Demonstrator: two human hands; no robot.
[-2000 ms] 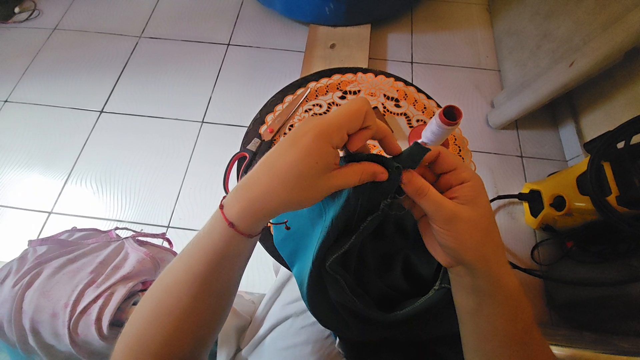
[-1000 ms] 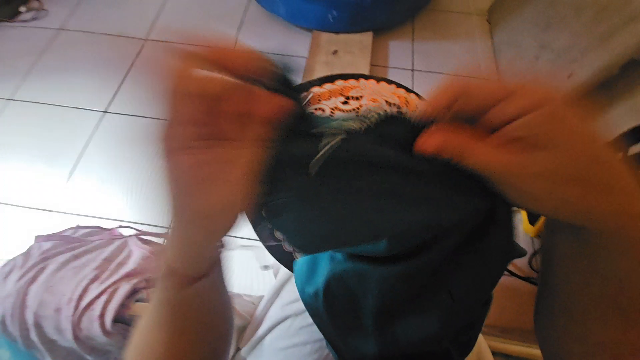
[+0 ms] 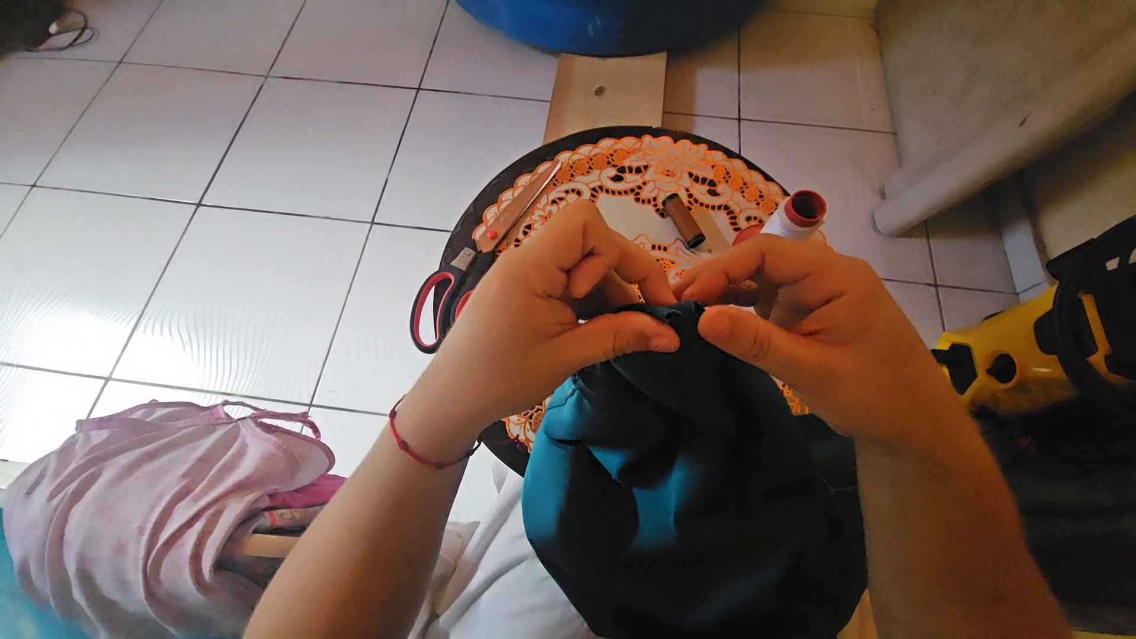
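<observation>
Dark teal fabric (image 3: 674, 497) hangs down from both hands toward the lap. My left hand (image 3: 568, 311), with a thin red bracelet on its wrist, pinches the fabric's upper edge between thumb and fingers. Close beside it, my right hand (image 3: 790, 328) grips the same edge. Behind the hands is a round table with an orange-and-white lace-pattern cover (image 3: 612, 169). On it lie scissors with red and black handles (image 3: 435, 306), partly hidden by my left hand, and a small brown thread spool (image 3: 683, 220). A white thread cone with a red core (image 3: 794, 216) stands behind my right hand.
A wooden board (image 3: 608, 89) extends behind the table toward a blue tub (image 3: 612, 22). Pink cloth (image 3: 169, 497) is heaped at lower left. At right are a yellow and black machine (image 3: 998, 355) with a cable and a pale ledge (image 3: 1003, 151). Tiled floor surrounds the table.
The fabric has been turned, so its teal side now faces up where black showed two seconds ago. My hands were wide apart one second ago and are now close together at the edge.
</observation>
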